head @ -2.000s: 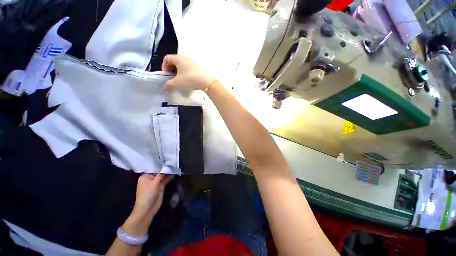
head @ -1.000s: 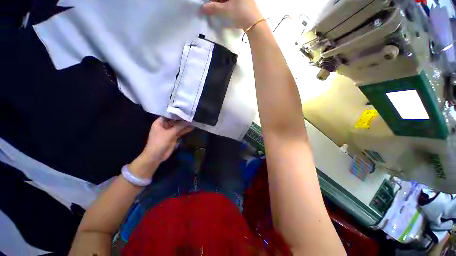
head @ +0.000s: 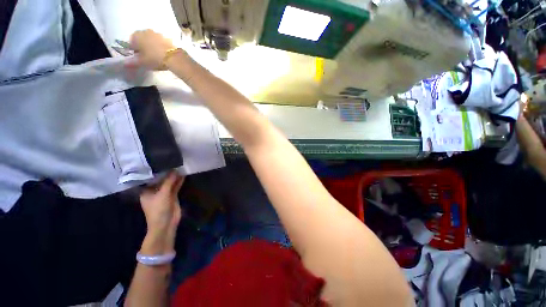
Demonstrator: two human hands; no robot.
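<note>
A pale grey-white garment panel [head: 54,132] lies over the table edge and the dark fabric at the left. A black and white pocket piece [head: 140,135] lies on it. My left hand [head: 160,201] holds the panel's near edge just below the pocket piece, fingertips partly under the fabric. My right hand [head: 149,51] is at the panel's far edge, near the sewing machine; a small dark pointed thing shows by its fingers. The fingertips are blurred, so I cannot tell whether they grip anything.
The sewing machine [head: 383,51] stands ahead and right on the green-edged table [head: 359,147]. A red plastic basket [head: 413,174] with dark pieces is below right. A printed bag [head: 446,129] and black-white fabric [head: 494,81] lie right. Another person's arm [head: 530,138] shows far right.
The view has swung right, bringing the red basket and another person's arm into sight. Both hands remain at the panel, with the pocket piece between them.
</note>
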